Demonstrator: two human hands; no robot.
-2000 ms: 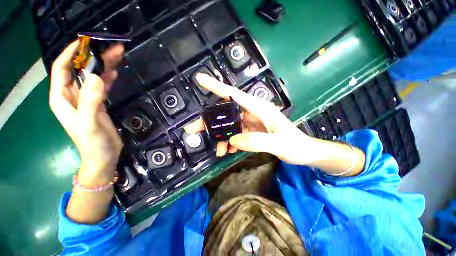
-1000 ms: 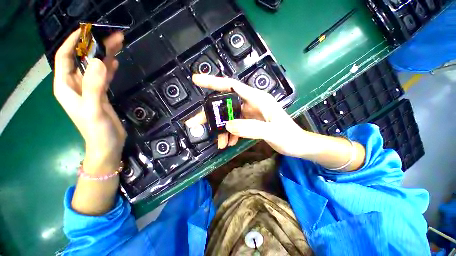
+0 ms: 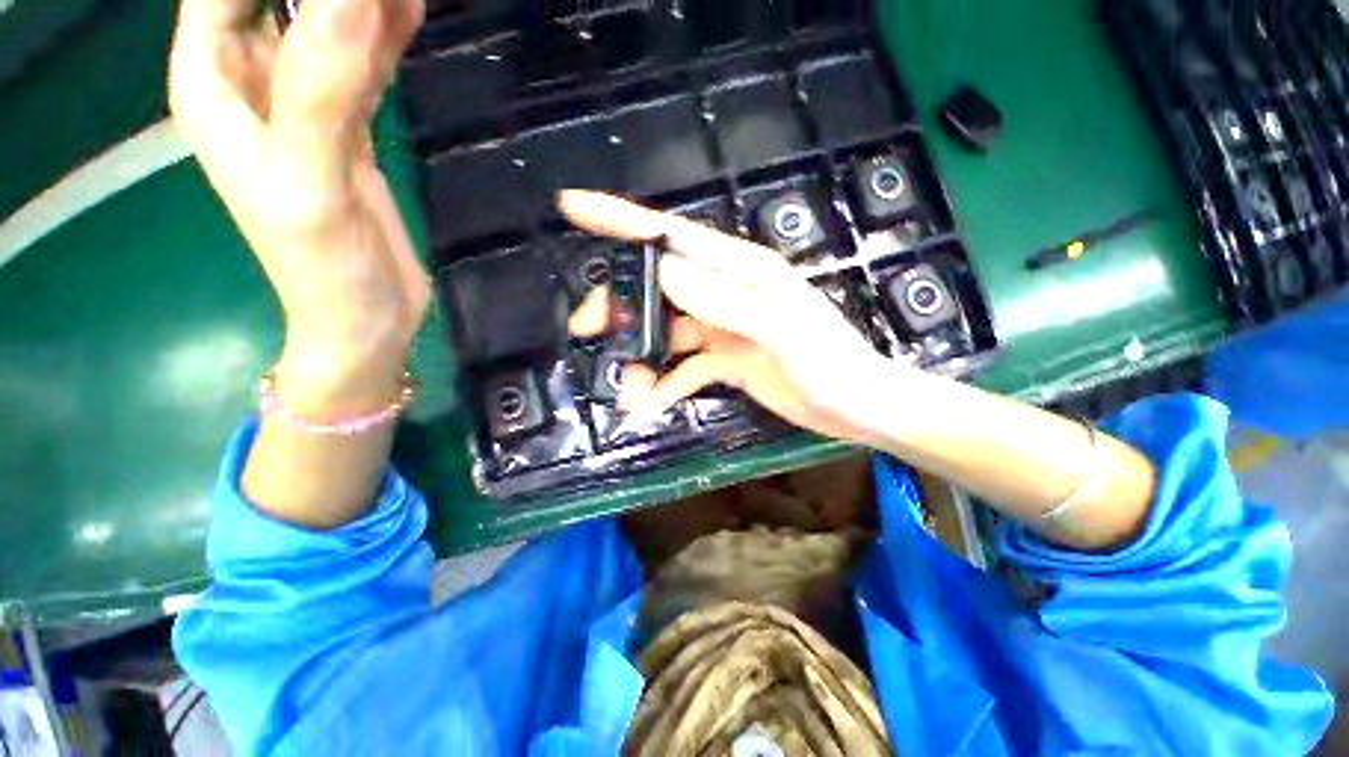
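My right hand (image 3: 784, 333) holds a smartwatch (image 3: 648, 303) between thumb and fingers over the blister tray. The watch is tilted nearly edge-on, so its display cannot be read. My left hand (image 3: 318, 89) is raised at the top left, its fingertips cut off by the frame edge. Only a small dark part of the opened watch (image 3: 284, 12) shows between its fingers. The black blister tray (image 3: 651, 148) lies under my right hand. Several watch units sit in its near and right pockets with ring-marked backs up, one at the right (image 3: 922, 296).
A lone watch unit (image 3: 971, 117) lies on the green surface (image 3: 1058, 178) right of the tray. A pen (image 3: 1087, 246) lies nearer the front edge. A second tray (image 3: 1258, 163) stands at the far right, with blue cloth (image 3: 1287, 370) below it.
The view has shifted, and the tray appears further right. The watch in my right hand has turned from facing me to edge-on. My left hand has moved up, partly out of the picture.
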